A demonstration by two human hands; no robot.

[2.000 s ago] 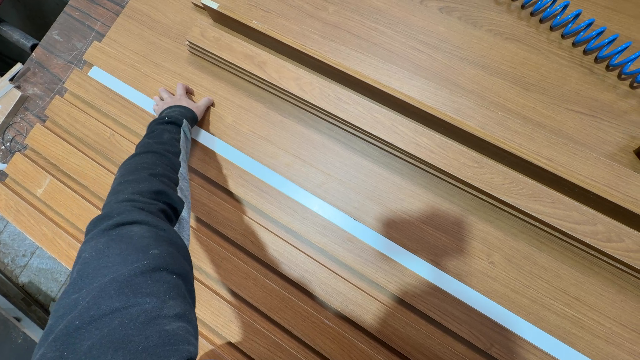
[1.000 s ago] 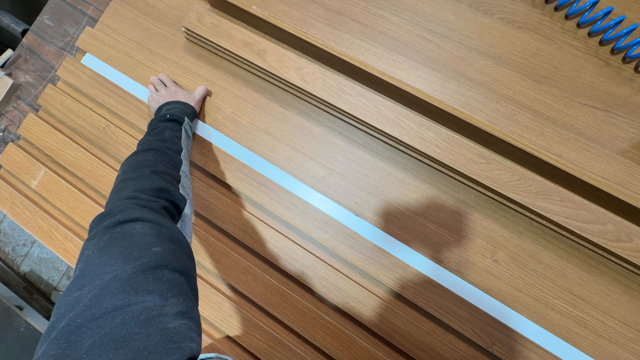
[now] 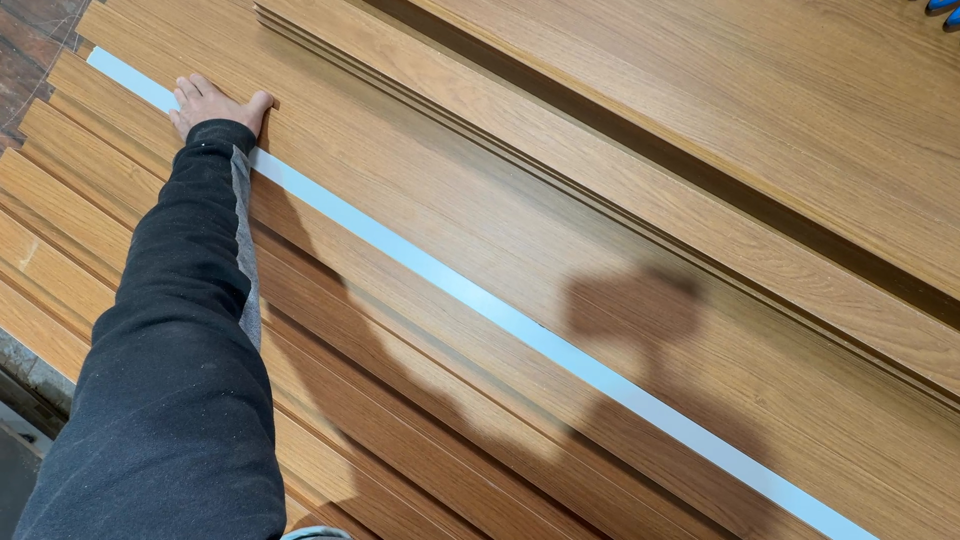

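Observation:
My left hand (image 3: pixel 215 107), in a dark sleeve, lies flat with fingers and thumb apart near the upper-left end of a long pale blue-white strip (image 3: pixel 480 300). Its palm covers part of the strip, and the thumb rests on the wood-grain board (image 3: pixel 420 195) beside it. The strip runs diagonally from the upper left to the lower right, along the edge of that board. Whether the fingers press on the strip or just rest there cannot be told. My right hand is out of view.
Several narrow wood-grain boards (image 3: pixel 82 184) lie in stepped rows at the lower left. A stack of thin wood-grain strips (image 3: pixel 600 165) lies above the wide board, with a larger panel (image 3: pixel 750 97) beyond a dark gap. Part of a blue coiled hose (image 3: pixel 941 6) shows at the top right.
My left hand has turned slightly, its fingers straighter and flatter than two seconds ago, staying near the same end of the strip. The view has shifted a little.

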